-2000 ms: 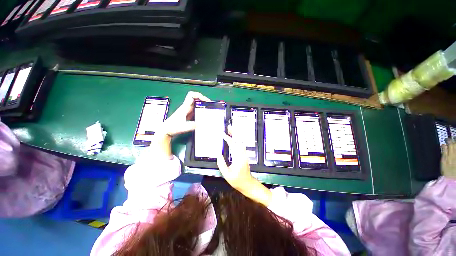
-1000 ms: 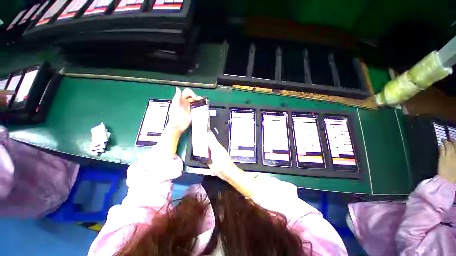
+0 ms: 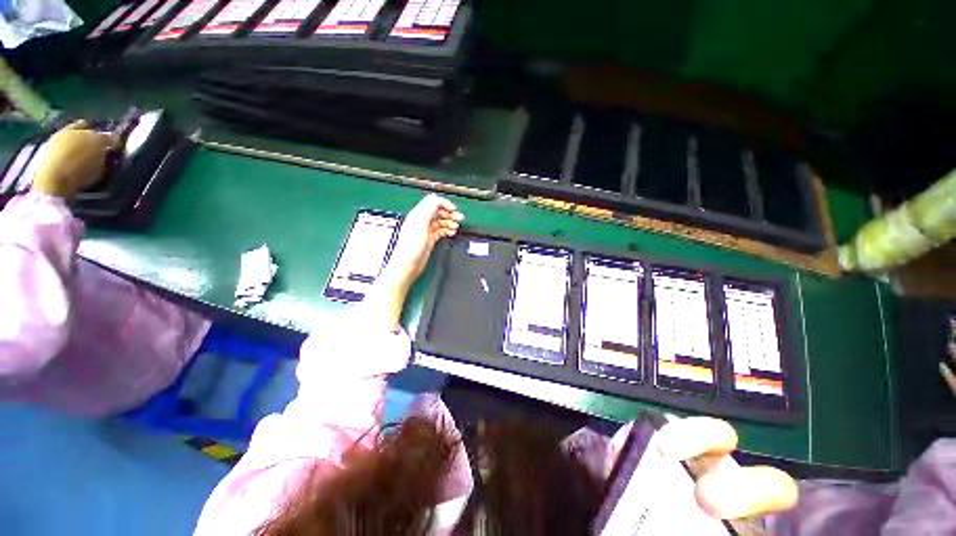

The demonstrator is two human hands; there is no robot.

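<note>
My right hand (image 3: 734,487) holds a smartphone (image 3: 655,487) at the lower right, close to the camera and tilted; the frame's bottom edge cuts it off. My left hand (image 3: 425,232) is at the tray's upper left corner, fingers curled, with nothing visible in it. The phone tray (image 3: 466,304) lies on the green mat with its leftmost slot empty. Several lit phones stand side by side in its other slots, one of them (image 3: 538,304) beside the empty slot. A loose phone (image 3: 363,255) lies lit on the mat, left of my left hand.
A crumpled white scrap (image 3: 255,276) lies at left. A tray stack (image 3: 346,84) with lit phones is at the upper left, an empty tray (image 3: 660,173) behind. A wrapped post (image 3: 907,236) slants in at right. Another worker's hand (image 3: 73,157) is over a left tray; a sleeve shows at lower right.
The phone has left the tray's leftmost slot and is now in my right hand, lower right near the camera. My left hand has come off it. The view has shifted; another worker's hand appears at left.
</note>
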